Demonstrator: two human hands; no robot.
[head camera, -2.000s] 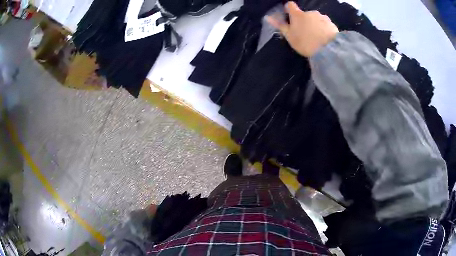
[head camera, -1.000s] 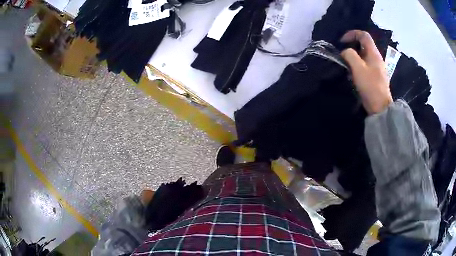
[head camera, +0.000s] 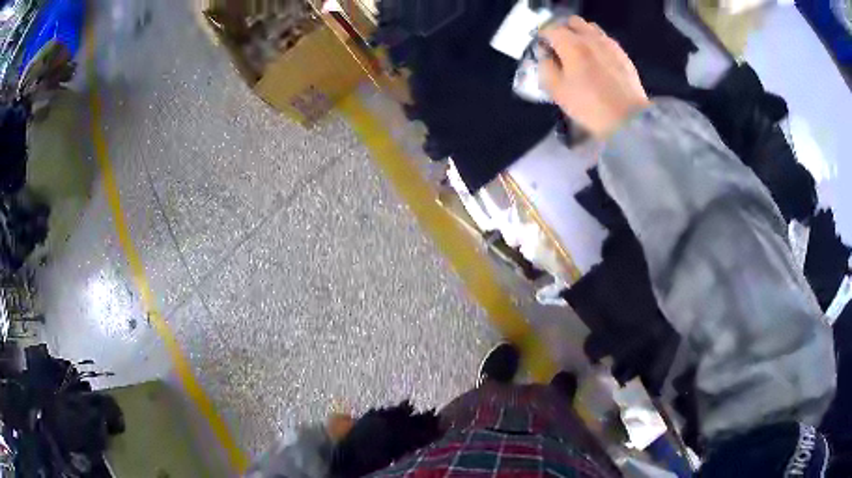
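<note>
My right hand (head camera: 593, 79), in a grey oversleeve, is at the top right over a black garment-piece bundle (head camera: 467, 103). Its fingers and thumb hold a white bundle tag (head camera: 532, 79) at the middle of that bundle; the exact grip is blurred. Another white tag (head camera: 519, 30) lies beside it. My left hand (head camera: 339, 428) is low in the picture, small and mostly hidden, and holds a black bundle (head camera: 388, 437) against the plaid apron (head camera: 504, 439).
More black bundles (head camera: 626, 289) lie along the white table (head camera: 560, 201). A cardboard box (head camera: 313, 79) stands on the floor at the top. Paper and plastic scraps stick out at the table edge. Yellow lines (head camera: 140, 275) cross the speckled floor. Dark cloth piles (head camera: 56, 411) are at the left.
The view has shifted left along the table. My right hand has let go of the larger bundle with pale threads and taken the tag on another bundle. My left hand still holds its bundle.
</note>
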